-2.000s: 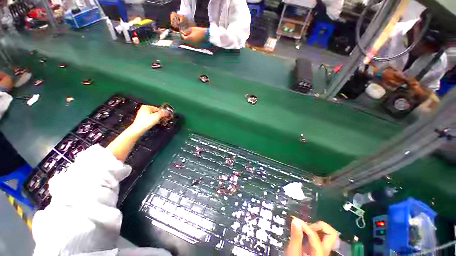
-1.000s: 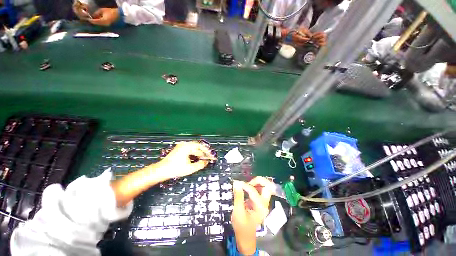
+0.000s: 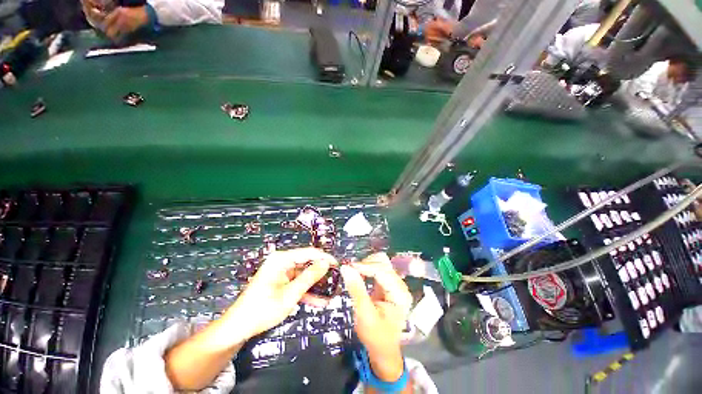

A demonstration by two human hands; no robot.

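My left hand (image 3: 281,286) holds a small dark device housing (image 3: 326,282) with coppery glints above the clear blister tray (image 3: 173,296). My right hand (image 3: 377,296), with a blue wrist band, is beside it, its thumb and fingertips touching or almost touching the housing's right edge. Whether the right fingertips pinch a tiny part is too small to tell. The clear tray holds scattered small pale and reddish parts. The pinkish syringe (image 3: 416,266) with a green end cap (image 3: 449,274) lies just right of my right hand.
Black blister tray (image 3: 58,269) at left. Blue bin (image 3: 504,212), black fan (image 3: 548,291), glassy round jar (image 3: 469,327) and black trays with pale parts (image 3: 635,269) at right. Pale hose crosses there. Slanting metal post (image 3: 462,123) stands by the green belt (image 3: 185,154), which carries small parts. People work beyond.
The view has turned right. My left hand has moved from the black tray to the clear tray with the housing, and my two hands have come together.
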